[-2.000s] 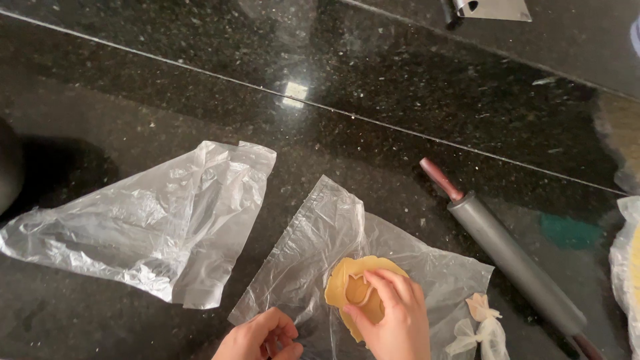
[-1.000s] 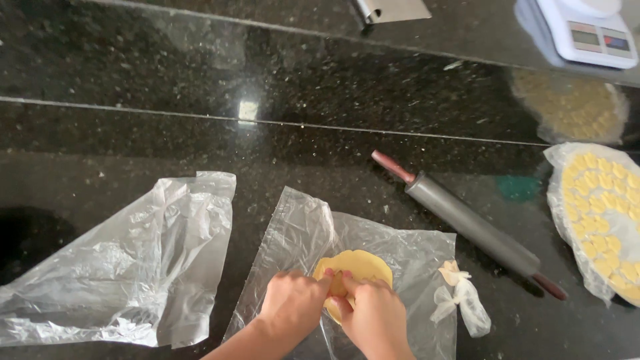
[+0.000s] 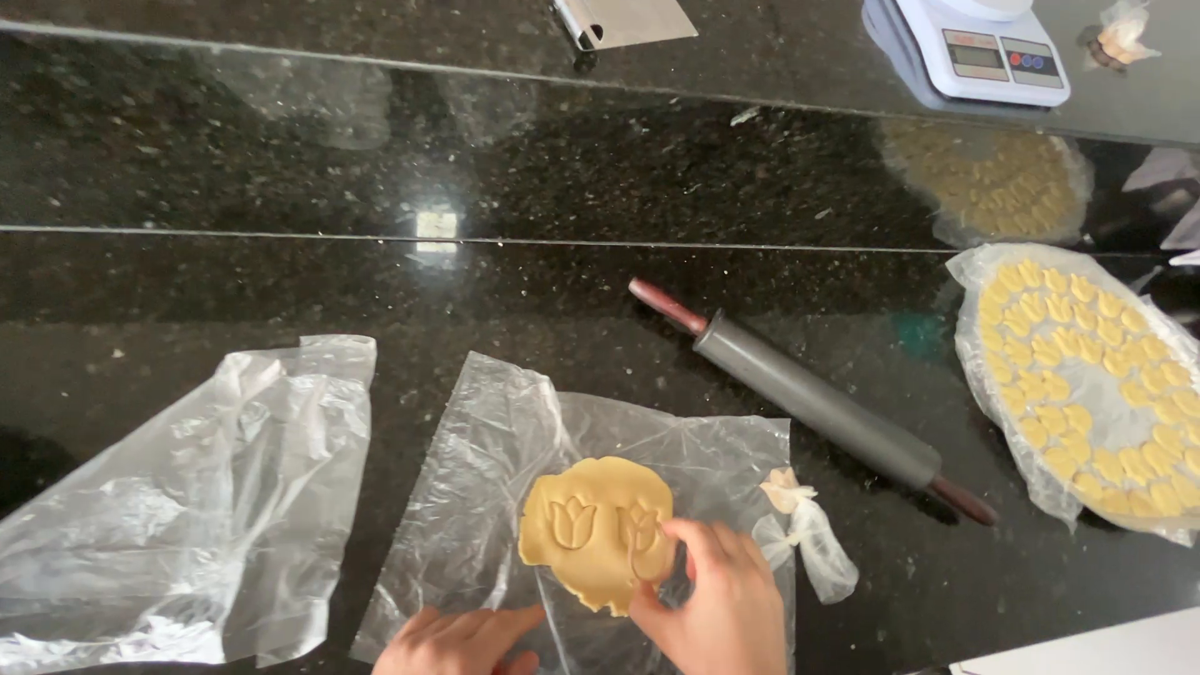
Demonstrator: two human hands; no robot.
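A flat sheet of yellow dough (image 3: 597,553) lies on a clear plastic sheet (image 3: 459,487) on the dark speckled counter. One tulip outline is pressed into its left part. Over the right part, my right hand (image 3: 722,591) holds a thin tulip-shaped cutter (image 3: 639,539) between thumb and forefinger, against the dough. My left hand (image 3: 459,642) rests at the lower left on the plastic, apart from the dough, its fingers partly cut off by the frame; whether it pinches the plastic is unclear.
A grey rolling pin (image 3: 816,398) lies right of the plastic, near a small knotted plastic bundle (image 3: 817,553). Far right, a plastic-covered round tray (image 3: 980,375) holds several tulip-shaped dough pieces. A digital kitchen scale (image 3: 994,66) and metal scraper (image 3: 637,19) are behind. Another plastic sheet (image 3: 187,506) lies left.
My left hand has moved off the dough to the lower left. My right hand has shifted to the dough's right side. A tulip outline now shows in the left part of the dough.
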